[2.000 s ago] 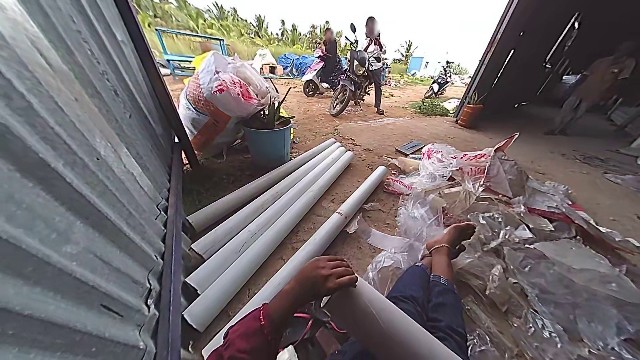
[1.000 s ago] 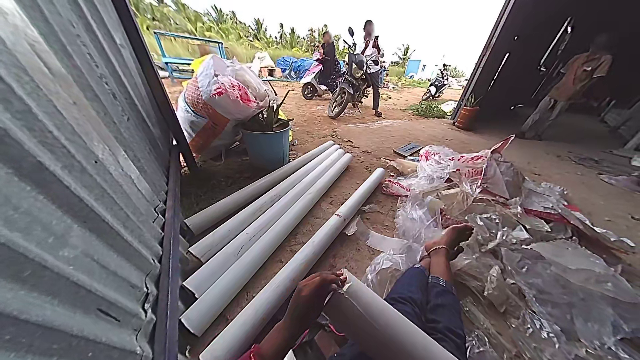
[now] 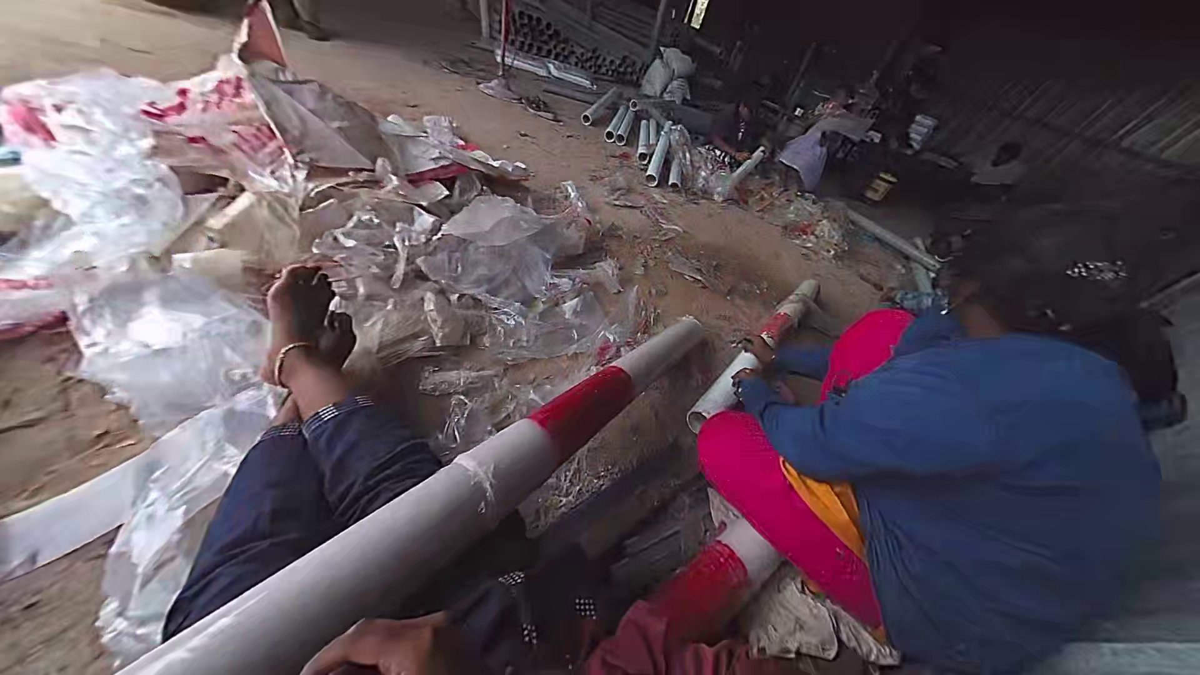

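A long white pipe (image 3: pixel 412 525) with a red band (image 3: pixel 583 409) lies slantwise across my lap, its far end over the ground. My right hand (image 3: pixel 389 647) is at the bottom edge, close against the pipe's lower side; its fingers are partly cut off, so its grip is unclear. A maroon sleeve (image 3: pixel 647 647) runs to the right from it. My left hand is out of view. Beside me sits a co-worker in a blue top (image 3: pixel 984 450), both hands on a shorter white pipe (image 3: pixel 717 398) with a red band. Another red-banded pipe (image 3: pixel 703 581) lies between us.
Crumpled clear plastic wrapping (image 3: pixel 497 248) spreads past my crossed feet (image 3: pixel 305 319). White pipes (image 3: pixel 659 155) lie farther back, near another seated person (image 3: pixel 741 127). Stacked pipes (image 3: pixel 572 42) and pale sacks (image 3: pixel 670 70) stand behind. A white strip (image 3: pixel 75 525) lies at the left.
The view has swung far to the right. My left hand, earlier at the near end of a white pipe, is out of sight. The co-worker and red-banded pipes have come into view.
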